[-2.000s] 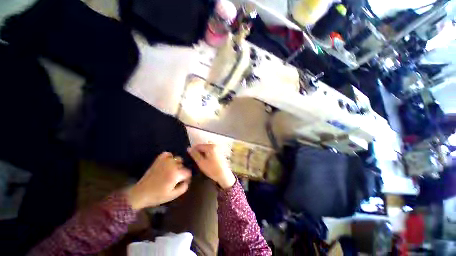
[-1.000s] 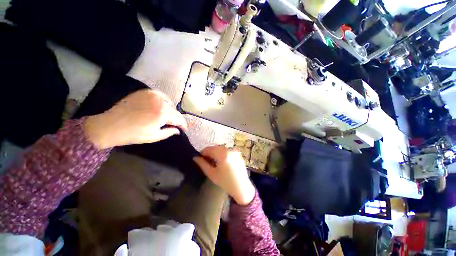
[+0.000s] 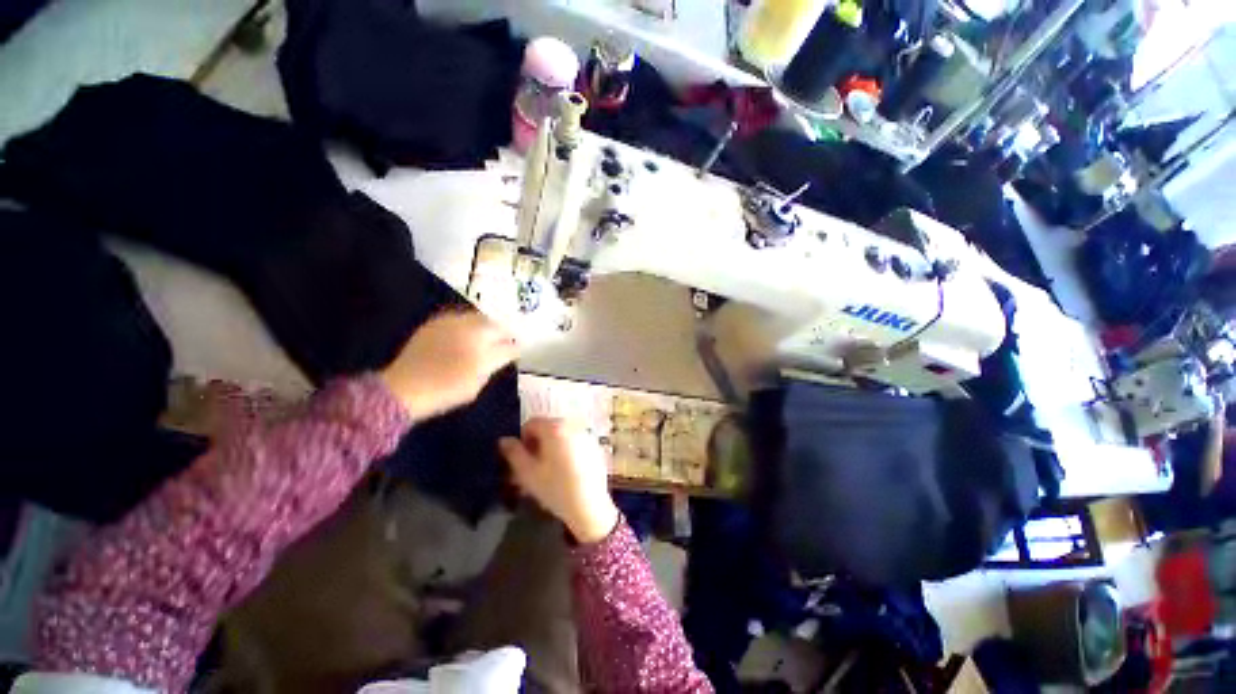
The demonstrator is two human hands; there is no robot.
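A dark fabric panel [image 3: 332,278] lies on the table left of the needle area, its right part hanging over the front edge. My left hand [image 3: 454,363] rests on the panel near its right edge, fingertips just in front of the needle plate [image 3: 617,325]. My right hand [image 3: 559,468] is lower, at the table's front edge, with its fingertips on the panel's right edge. The presser foot [image 3: 529,290] is lit; the panel's edge lies close to its left. The white sewing machine [image 3: 759,271] has blue JUKI lettering.
Dark fabric piles lie at the far left [image 3: 81,366] and behind the needle end [image 3: 407,88]. A pink-topped bottle [image 3: 549,65] stands by the machine head. Folded dark pieces [image 3: 868,475] hang at the right. Thread cones [image 3: 779,30] stand on the far shelf.
My left hand has moved right and the panel with it, its edge now nearer the presser foot. The panel lies more spread out on the table. The camera view has shifted.
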